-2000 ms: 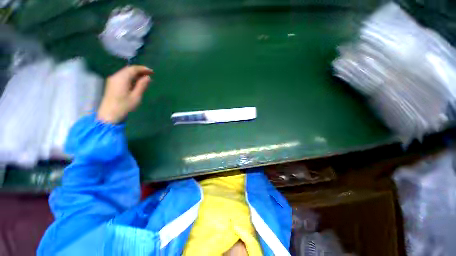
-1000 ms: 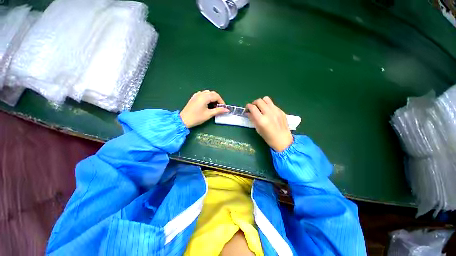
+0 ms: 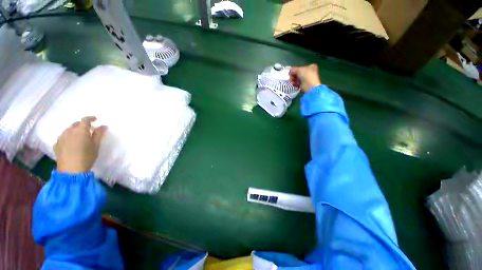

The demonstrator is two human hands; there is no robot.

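Note:
A small white-grey fan point(image 3: 275, 89) with a ribbed grille and a flat base facing me is on the green bench. My right hand point(image 3: 306, 76) is at its right side, with the fingers on it. My left hand point(image 3: 80, 143) rests on the stack of white bubble bags point(image 3: 124, 124) at the left; whether it grips a bag cannot be told. The label strip point(image 3: 280, 200) lies near the bench's front edge, with several dark squares at its left end; its right end is hidden by my right sleeve.
Another fan point(image 3: 160, 51) stands behind the bubble bags, beside a metal upright point(image 3: 120, 34). An open cardboard box point(image 3: 332, 18) is at the far side. Clear plastic bags point(image 3: 460, 211) lie at the right. A further fan point(image 3: 31, 38) shows at the far left.
Both hands have left the label strip, which now lies on the bench. My left hand has moved to the bubble bags and my right hand to the fan. The view has shifted farther across the bench.

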